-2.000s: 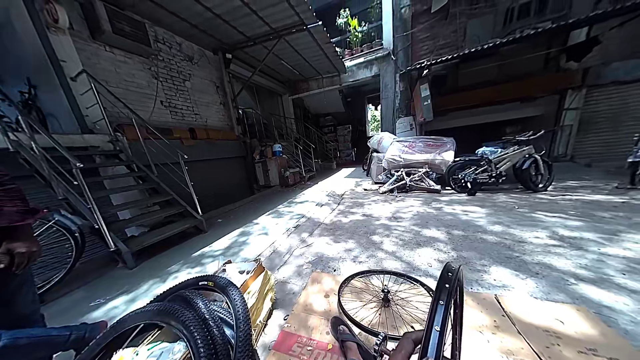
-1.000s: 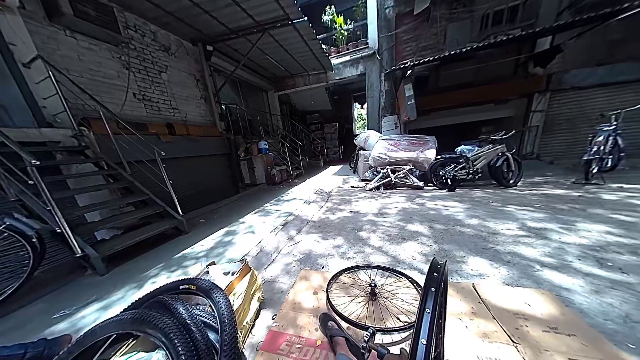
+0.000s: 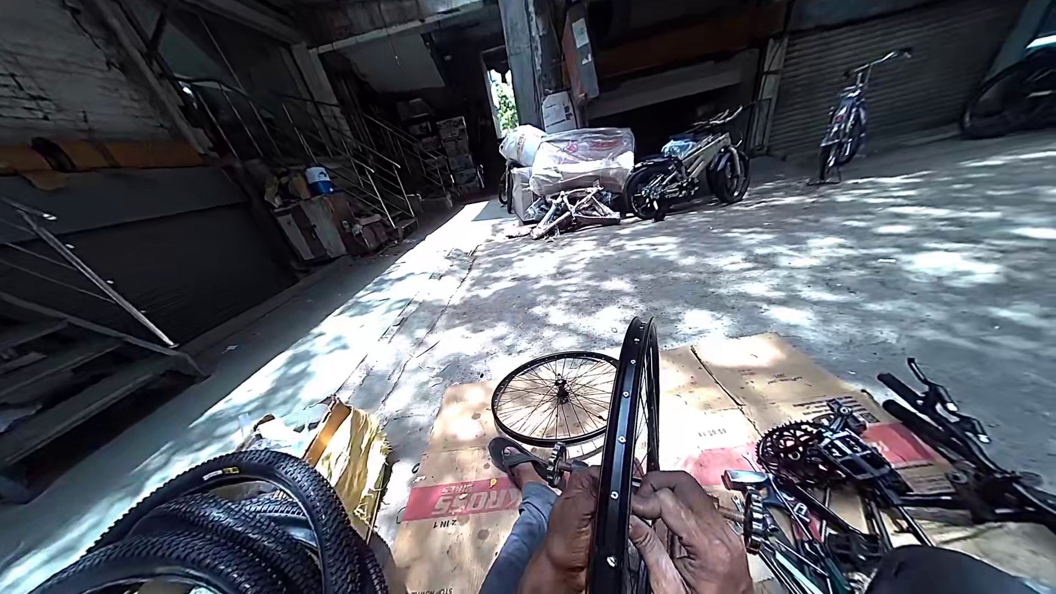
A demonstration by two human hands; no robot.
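A black spoked bicycle wheel rim stands upright between my hands, seen nearly edge-on. My left hand is closed around the near left side of the wheel, by its hub area. A dark toothed metal part sticks out to the left just above that hand. My right hand is on the other side, with thumb and fingers pinched together at the hub area; what they pinch is hidden. A second spoked wheel lies flat on the cardboard beyond my sandalled foot.
Knobbly black tyres are piled at lower left beside a torn carton. At right lie a chainring crankset, pedals and handlebars. Farther off stand wrapped bundles, parked bicycles and a metal staircase.
The view has tilted down and swung right, bringing the cranks and handlebars into sight. Both hands now show on the upright wheel; one second ago they were mostly below the frame.
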